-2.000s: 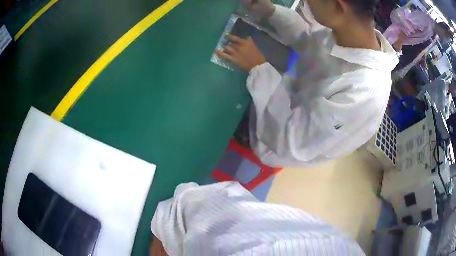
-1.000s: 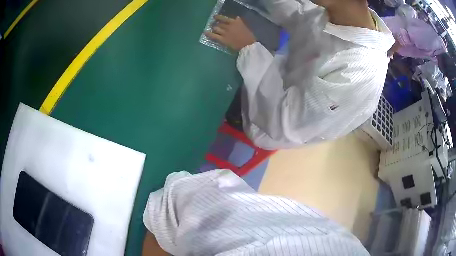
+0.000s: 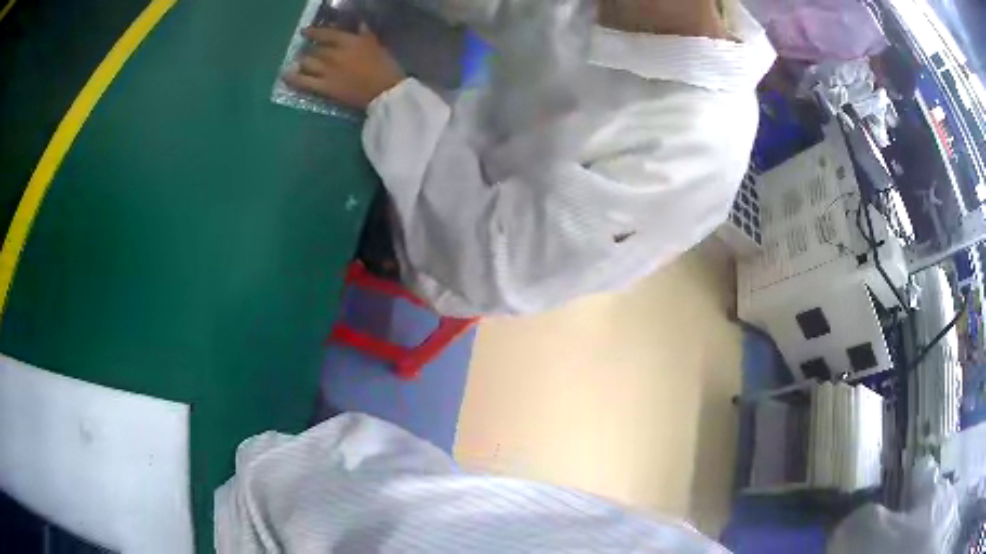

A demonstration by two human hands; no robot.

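Note:
The white foam sheet [image 3: 103,449] lies on the green mat at the lower left, cut off by the picture's edges. A dark edge of the glossy black panel [image 3: 38,532] shows at the bottom left corner; most of it is out of the picture. A striped white sleeve of the wearer runs along the bottom, its cuff near the foam's right side. The hand of that sleeve is below the picture. The other hand is not in view either.
A person in a white striped smock [image 3: 584,206] sits at the bench ahead, a hand on bubble wrap [image 3: 314,103] beside a dark flat unit. A red stool [image 3: 405,355] stands below. Yellow tape [image 3: 70,130] crosses the green mat [image 3: 216,216]. White boxes [image 3: 805,260] stand at the right.
The view has swung right, so the foam and black panel have slid left and down, mostly leaving the picture. The bare wrist below the wearer's cuff no longer shows.

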